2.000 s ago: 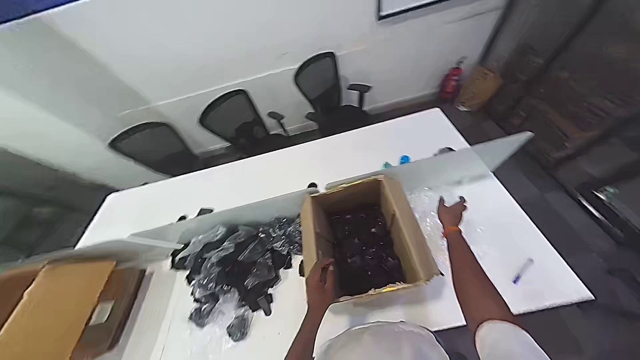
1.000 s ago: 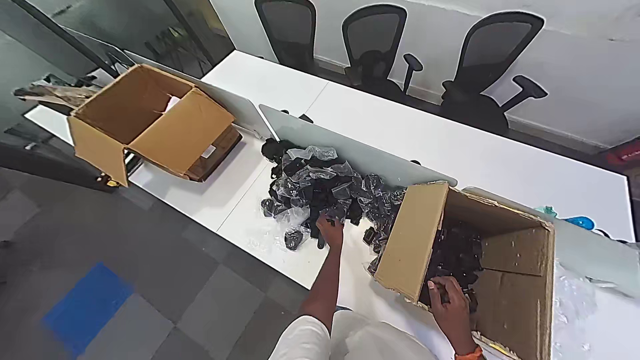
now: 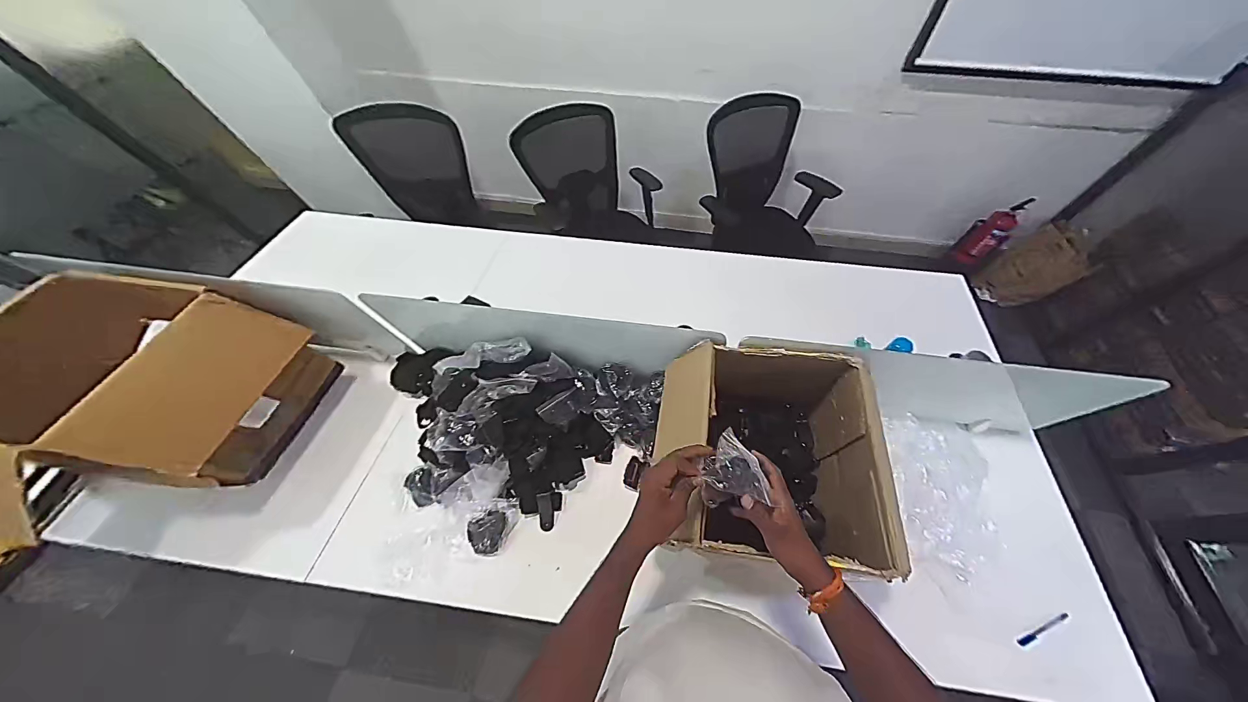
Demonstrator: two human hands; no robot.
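Note:
Over the near left part of an open cardboard box [image 3: 866,468], my left hand [image 3: 671,487] and my right hand [image 3: 777,512] hold a small clear plastic bag [image 3: 738,470] with a dark item inside. My left fingers pinch its left side and my right hand grips its right side. An orange band circles my right wrist. Dark plastic-wrapped items [image 3: 765,429] lie inside the box. Left of the box, a heap of black items [image 3: 531,439], many in clear bags, is spread on the white table [image 3: 361,507]. What the black items are, I cannot tell.
A second open cardboard box [image 3: 166,390] stands at the left. Low glass dividers [image 3: 546,327] run along the table's middle. Clear plastic wrapping [image 3: 941,497] and a pen [image 3: 1042,629] lie at the right. Mesh chairs [image 3: 575,146] line the far side, with a fire extinguisher [image 3: 990,234] near the wall.
My left hand has moved from the black heap to the box, where both hands now hold a small clear bag. The view has swung right since one second ago.

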